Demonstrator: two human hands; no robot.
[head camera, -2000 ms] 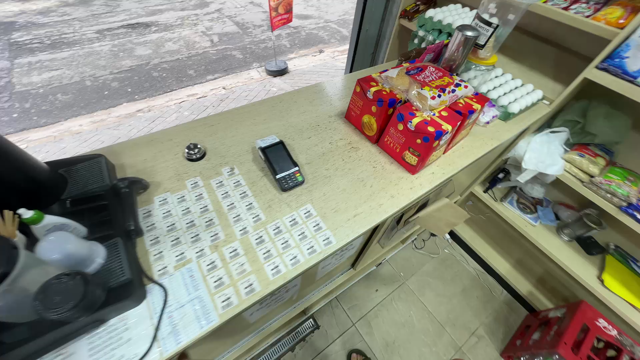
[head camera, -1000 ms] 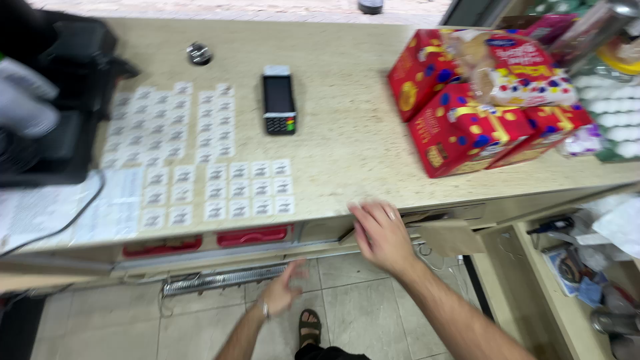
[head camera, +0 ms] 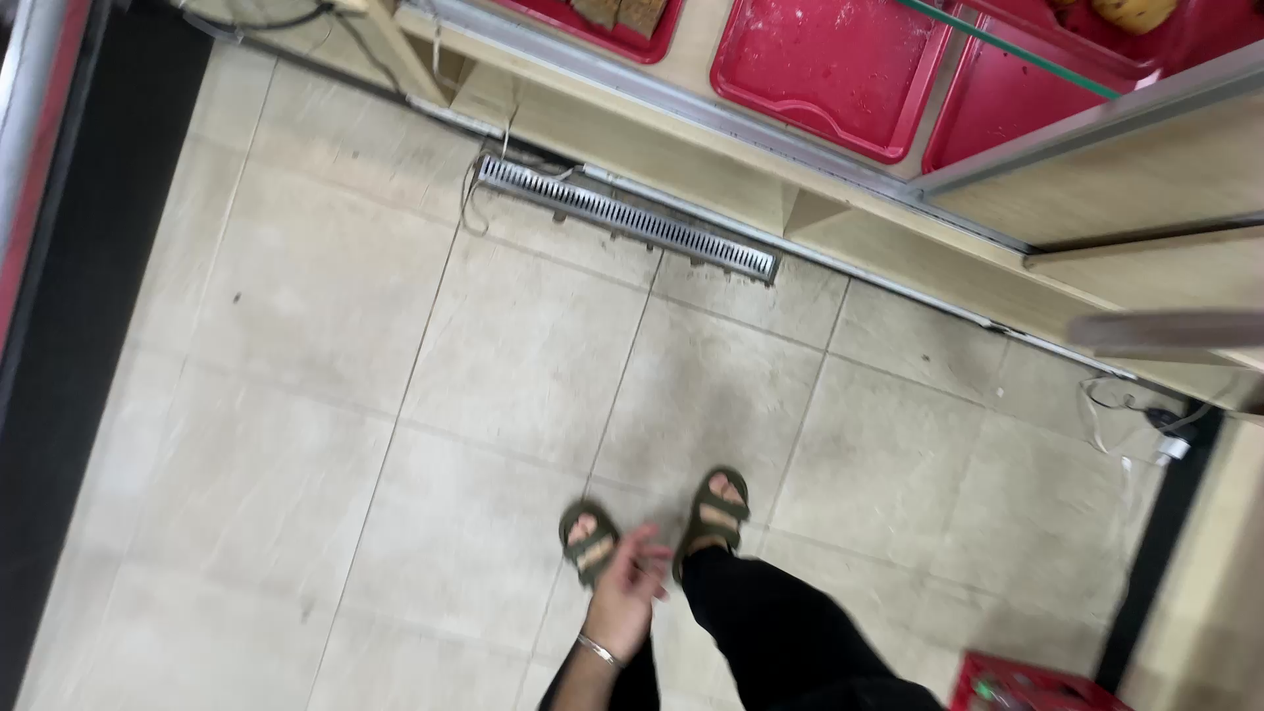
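Observation:
My left hand (head camera: 630,591), with a metal bracelet (head camera: 598,650) at its wrist, hangs low in front of my legs. Its fingers are loosely bent and somewhat blurred, with nothing seen in them. Just beyond it in the picture are my feet in dark green sandals (head camera: 713,512) on the tiled floor (head camera: 513,346). My right hand is out of view.
A slotted metal drain grate (head camera: 632,219) lies along the base of the wooden counter (head camera: 671,163). Red trays (head camera: 829,74), one with pieces of food, are above. A red crate (head camera: 1027,686) stands at lower right; a cable (head camera: 1091,415) lies near the right wall.
The view has swung down to the floor, leaving out the countertop with its card terminal and red boxes. My right hand, in view a second ago, has left the picture.

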